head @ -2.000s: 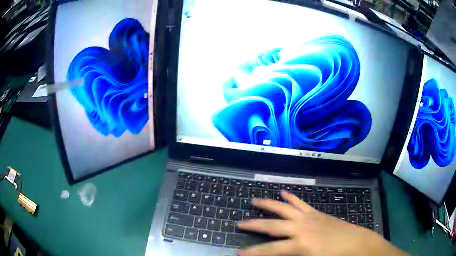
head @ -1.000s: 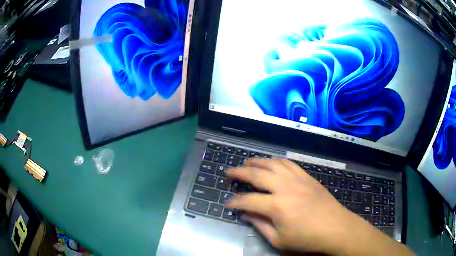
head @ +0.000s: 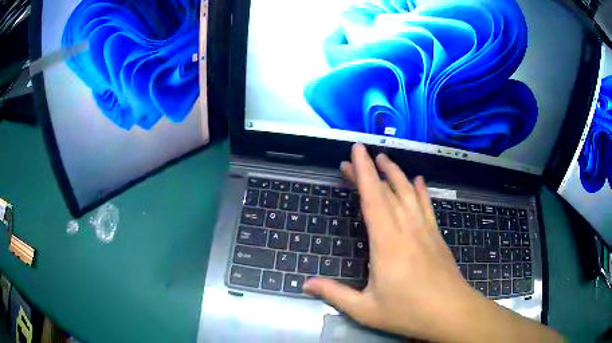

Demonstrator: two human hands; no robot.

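Note:
The triple-screen laptop stands open on the green mat. Its middle screen, left side screen and right side screen, cut by the frame edge, show blue swirl wallpaper. My right hand is over the middle of the black keyboard, fingers spread and holding nothing. Its fingertips reach the lower bezel of the middle screen, and the thumb is by the bottom key row. Whether the fingertips touch the bezel I cannot tell. My left hand is not in view.
A copper-coloured piece lies on the green mat at the left edge. Clear, crumpled transparent bits lie below the left screen. A dark item with a yellow mark is at the bottom left. Thin metallic items are at the right edge.
My right hand has moved from the left-middle keys up and right, with its fingers now extended toward the screen bezel. The camera view has shifted too.

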